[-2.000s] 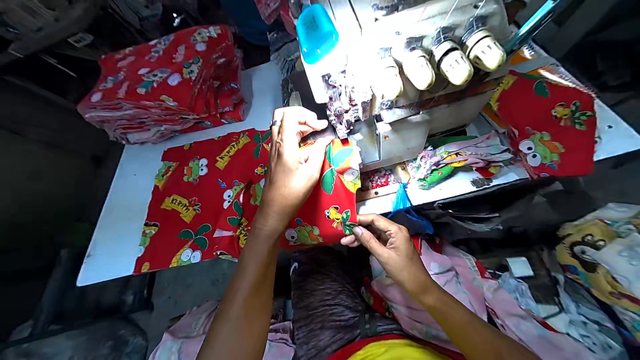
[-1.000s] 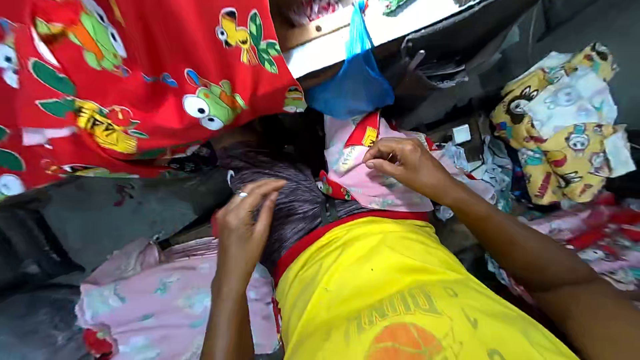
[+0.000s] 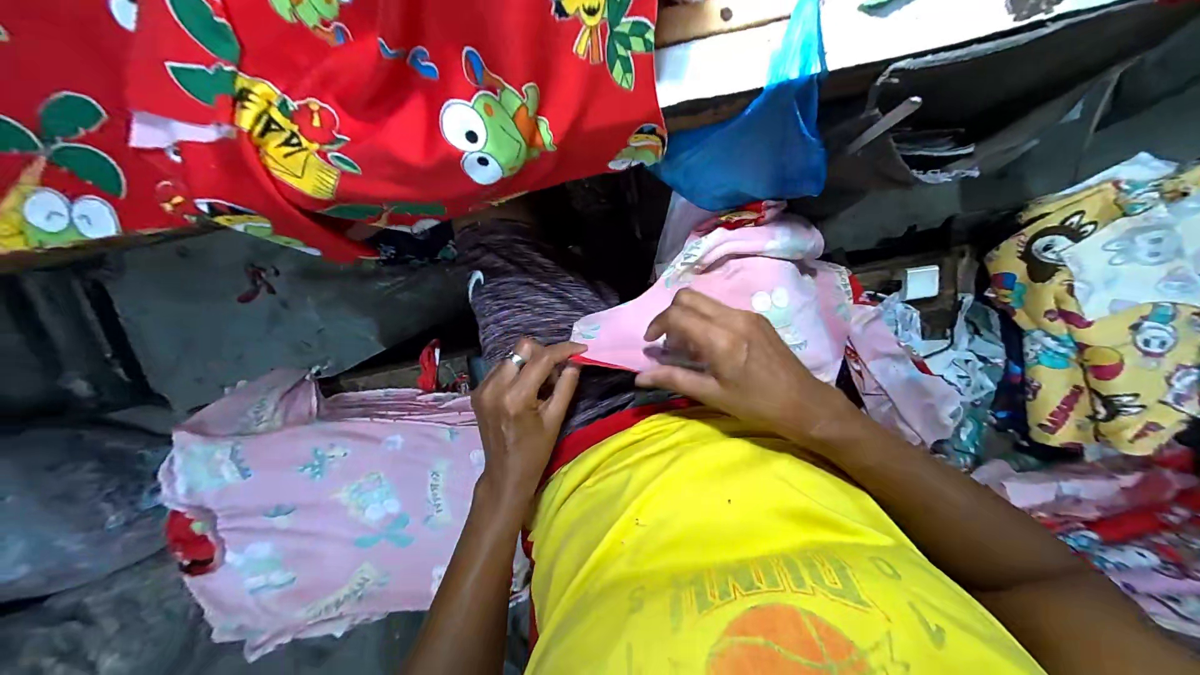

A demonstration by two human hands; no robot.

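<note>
On my lap lies a piece of red cartoon-print fabric, its pink wrong side (image 3: 741, 291) turned up. My left hand (image 3: 527, 403) wears a ring and pinches the red-edged corner of this piece between thumb and fingertips. Just to the right, my right hand (image 3: 731, 361) is over the same piece with thumb and fingers apart; whether it touches the cloth cannot be told. Red fabric with frog prints (image 3: 375, 112) hangs over the table's edge above the left hand.
A blue plastic bag (image 3: 750, 141) hangs from the white table edge (image 3: 900, 42). Pink-backed fabric pieces (image 3: 328, 516) lie at the left. Yellow printed cloth (image 3: 1106, 347) and more red and pink pieces (image 3: 1125, 525) are heaped at the right.
The view has tilted down from the sewing machine to my lap. Both hands have left the fabric at the machine. Since one second ago my left hand has closed on the lap piece's corner.
</note>
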